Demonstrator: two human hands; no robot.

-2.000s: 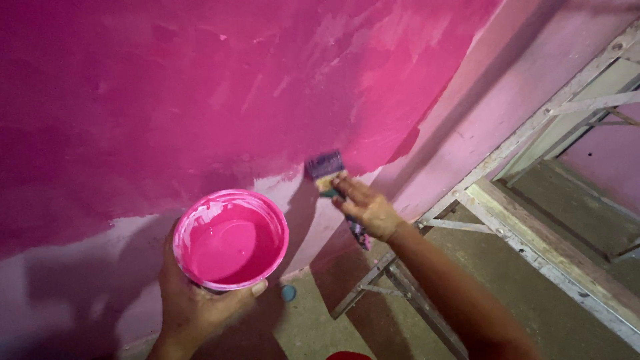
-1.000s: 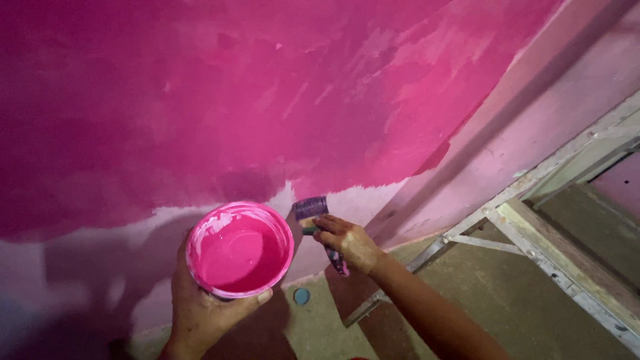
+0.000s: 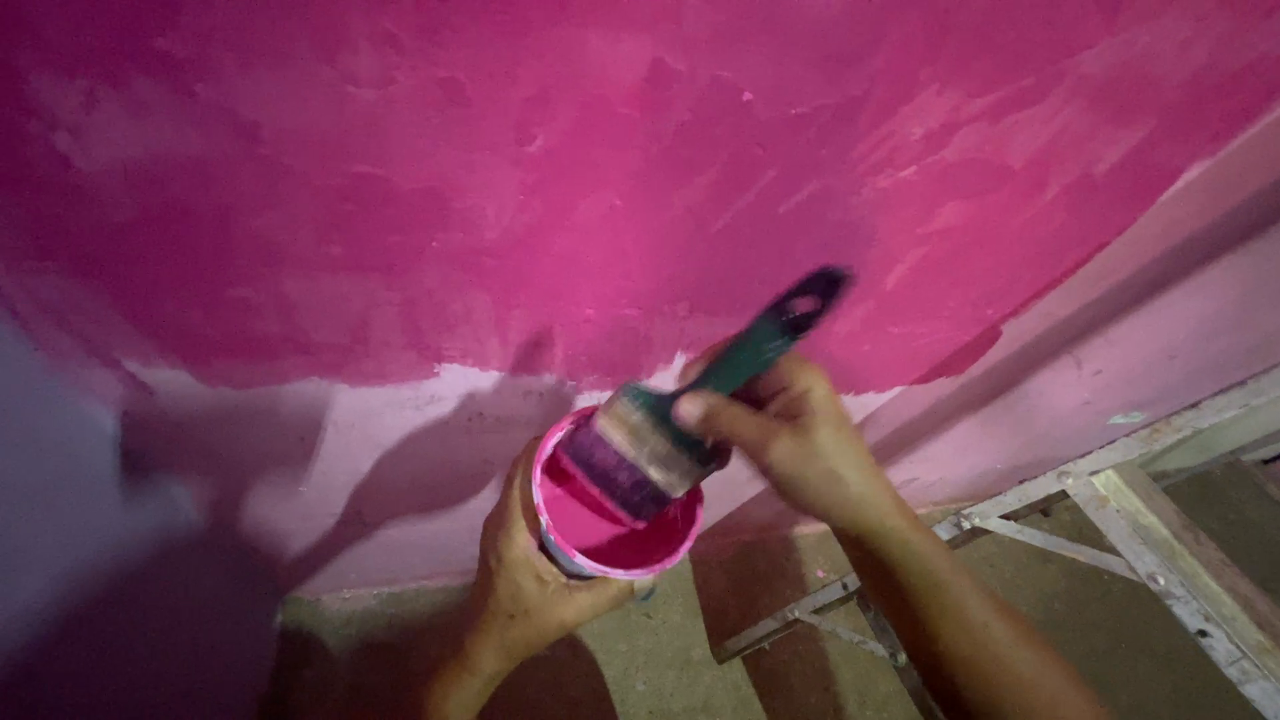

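Note:
My left hand [image 3: 530, 570] grips a round tub of pink paint [image 3: 620, 555] from its left side and below. Above the tub, my right hand [image 3: 790, 430] holds a wide paintbrush [image 3: 655, 450] by its dark green handle, which points up and to the right. The brush's bristles are inside the tub's rim, at the pink paint; how deep they dip is hard to tell. Behind both hands stands a wall [image 3: 560, 180], deep pink over its upper part, with an uneven lower edge above a pale pink band [image 3: 400, 420].
A metal ladder or stand with cross braces [image 3: 1060, 545] is at the lower right, its foot [image 3: 790, 620] on the concrete floor [image 3: 660, 650]. The adjoining pale pink wall [image 3: 1120, 320] meets the painted wall at the right. Shadows fall across the wall's lower left.
The brush has gone from the lower edge of the deep pink area into the tub, and its handle now points upward. The view has shifted.

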